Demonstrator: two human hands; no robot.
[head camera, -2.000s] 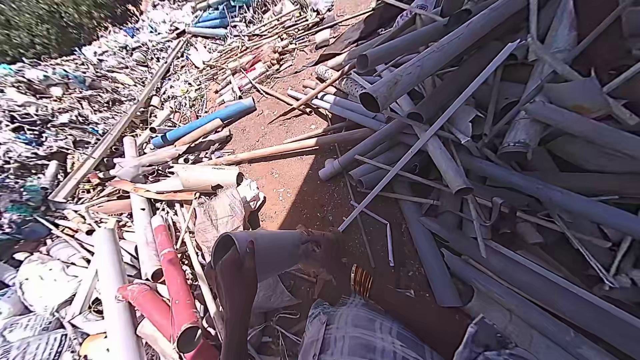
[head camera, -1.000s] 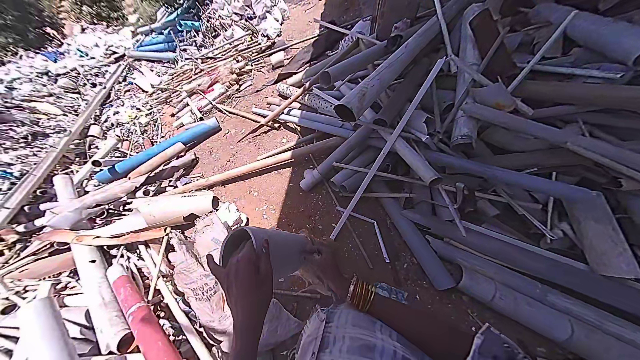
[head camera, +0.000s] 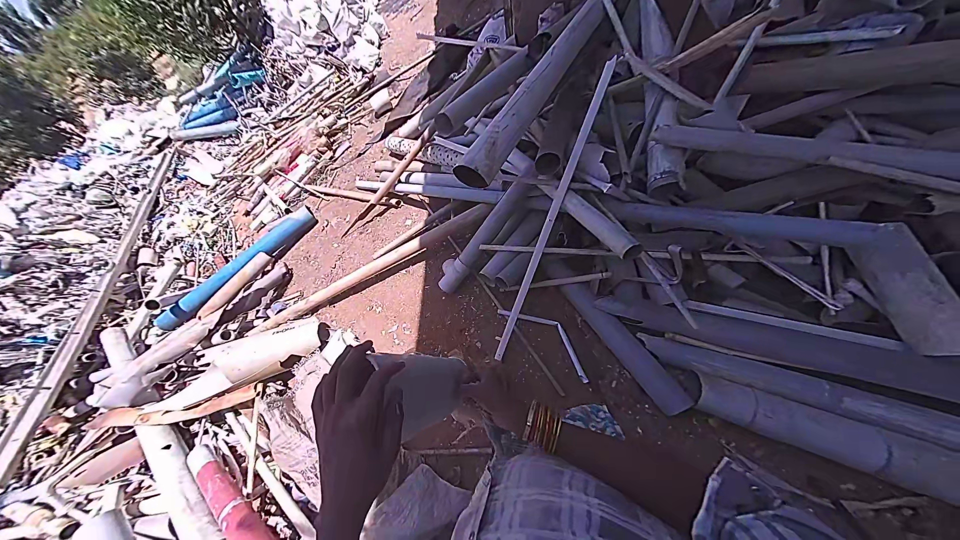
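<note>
A short piece of grey plastic pipe (head camera: 426, 391) lies crosswise in front of my body, between my hands. My left hand (head camera: 360, 412) grips its left end, fingers over the top of the rim. At the pipe's right end is my right hand (head camera: 491, 394), its fingers closed around the edge, with several bangles (head camera: 541, 426) on the wrist. What the right fingertips hold, apart from the pipe's edge, is too dark to tell. Beneath the pipe lie a crumpled sack (head camera: 296, 435) and the checked cloth (head camera: 562, 499) of my clothing.
Grey pipes (head camera: 517, 105) are heaped at the right. A blue pipe (head camera: 240, 266), a red pipe (head camera: 229, 495) and pale pipes lie at the left beside scattered scrap. A long wooden plank (head camera: 90, 307) crosses the far left. Bare soil (head camera: 375, 300) shows between the heaps.
The short pipe has turned in my hands; its open left end faced the camera before and is now mostly covered by my left hand. The view has shifted.
</note>
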